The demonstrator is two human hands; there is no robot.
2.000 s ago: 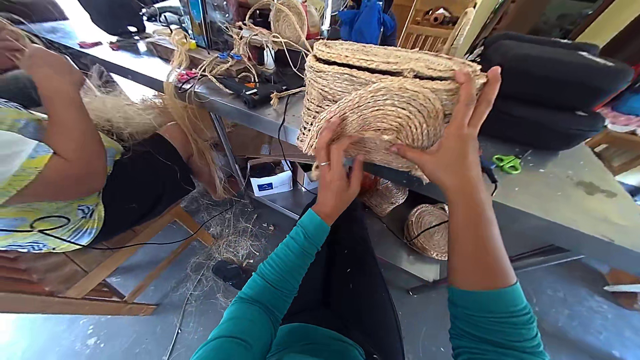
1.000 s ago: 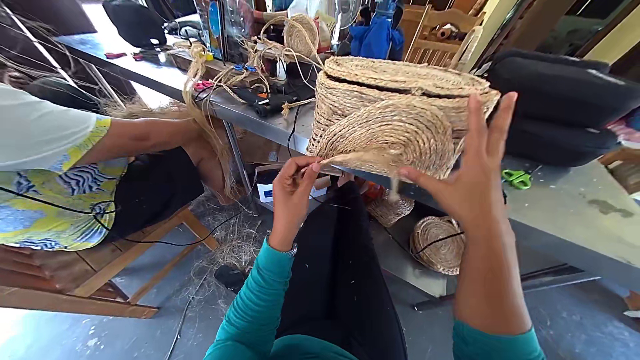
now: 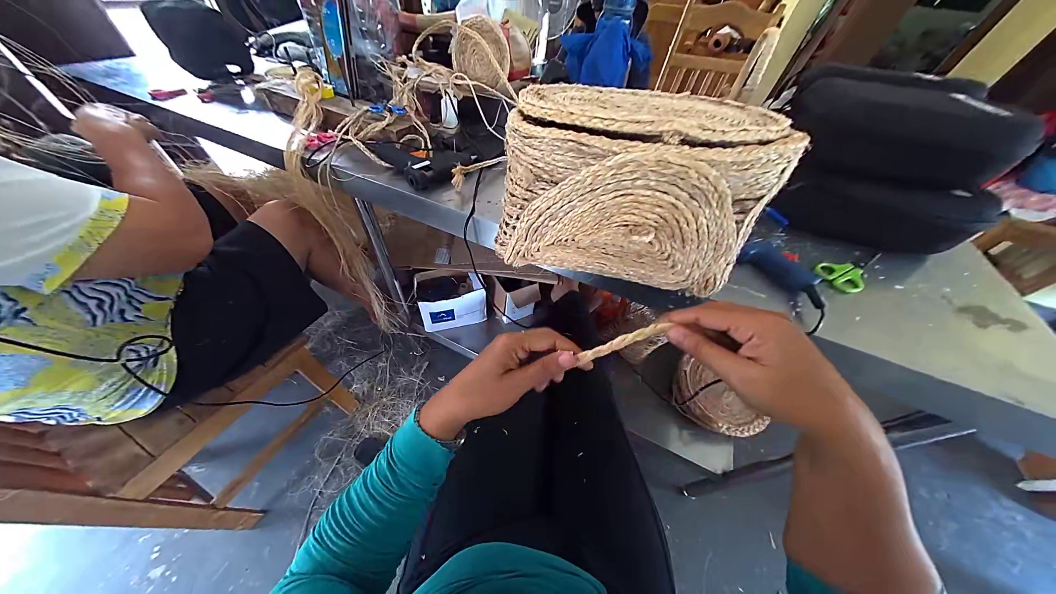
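Observation:
A woven basket of braided natural fiber (image 3: 755, 177) stands at the front edge of the metal table, its lid slightly parted from the body. A coiled, teardrop-shaped braid piece (image 3: 652, 223) lies against its front. Below the basket, a short length of braided fiber cord (image 3: 627, 340) stretches between my two hands. My left hand (image 3: 511, 371) pinches its left end, and my right hand (image 3: 738, 355) pinches the right end between thumb and fingers. Behind my right hand, a blue glue gun (image 3: 780, 268) rests on the table beside green-handled scissors (image 3: 841, 277).
Black padded bags (image 3: 907, 157) are stacked at the right. Loose fiber cords (image 3: 355, 124) and a black tool (image 3: 425, 169) lie on the table at left. A co-worker (image 3: 107, 272) sits at left. Small boxes (image 3: 454, 307) and a coiled woven piece (image 3: 718, 396) are below the table.
Both hands have moved down off the basket's front, where they touched the coiled piece. The short braided cord is now held taut between them. The coiled piece remains against the basket.

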